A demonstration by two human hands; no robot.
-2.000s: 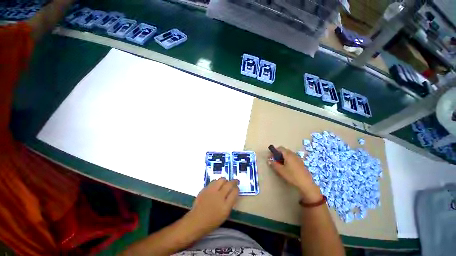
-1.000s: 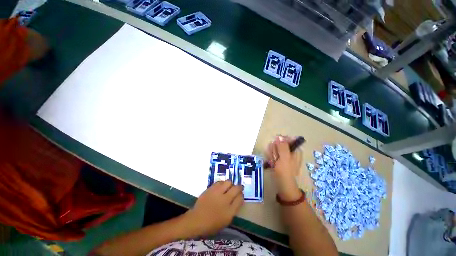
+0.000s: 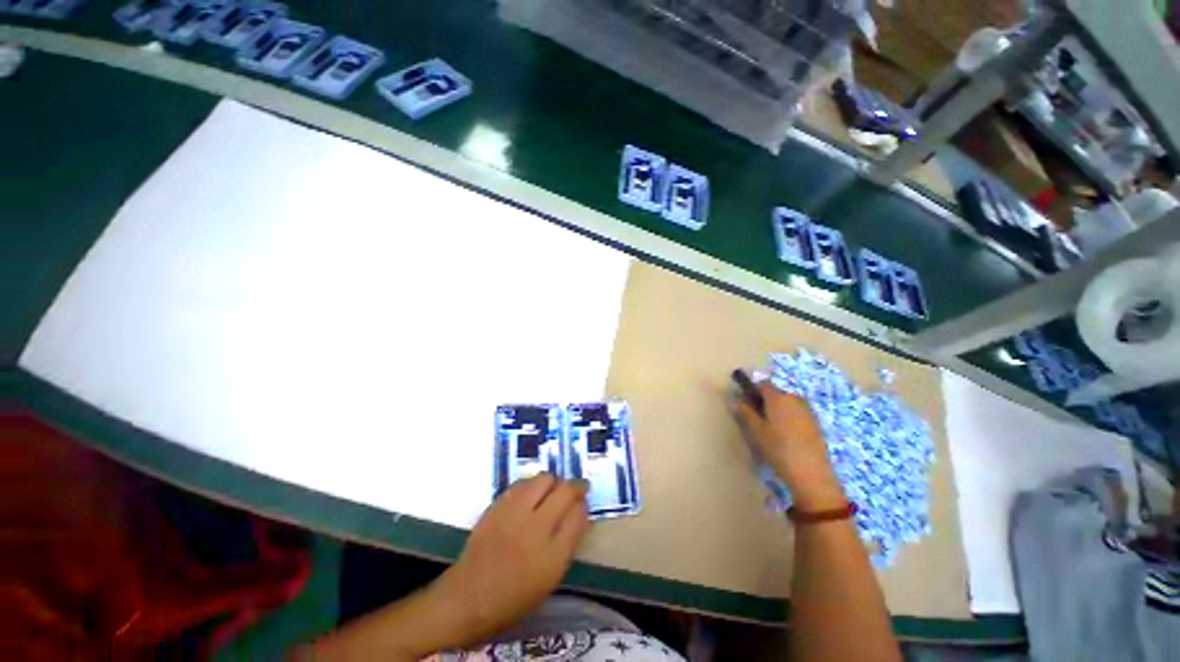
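Observation:
Two flat units with pale blue-white rims, a left unit (image 3: 528, 440) and a right unit (image 3: 603, 453), lie side by side across the edge of the white sheet (image 3: 324, 285) and the brown board (image 3: 686, 336). My left hand (image 3: 524, 537) rests on their near ends, fingertips pressing on them. My right hand (image 3: 789, 440) holds a short dark pen-like tool (image 3: 747, 388) at the left edge of the heap of small light-blue pieces (image 3: 874, 453). The tool's tip is not clear, and my right hand covers part of the heap.
A pale guide rail (image 3: 518, 213) runs behind the sheet. Beyond it the green conveyor carries several units (image 3: 666, 188). A grey tray stack (image 3: 699, 58) stands behind. A white roll (image 3: 1141, 317) is at the right post. Grey cloth (image 3: 1081, 550) lies at the right.
My right hand has moved with the tool from beside the units to the heap. My left hand stays on the units. The other person's arm at the left is out of view, and the camera view has shifted.

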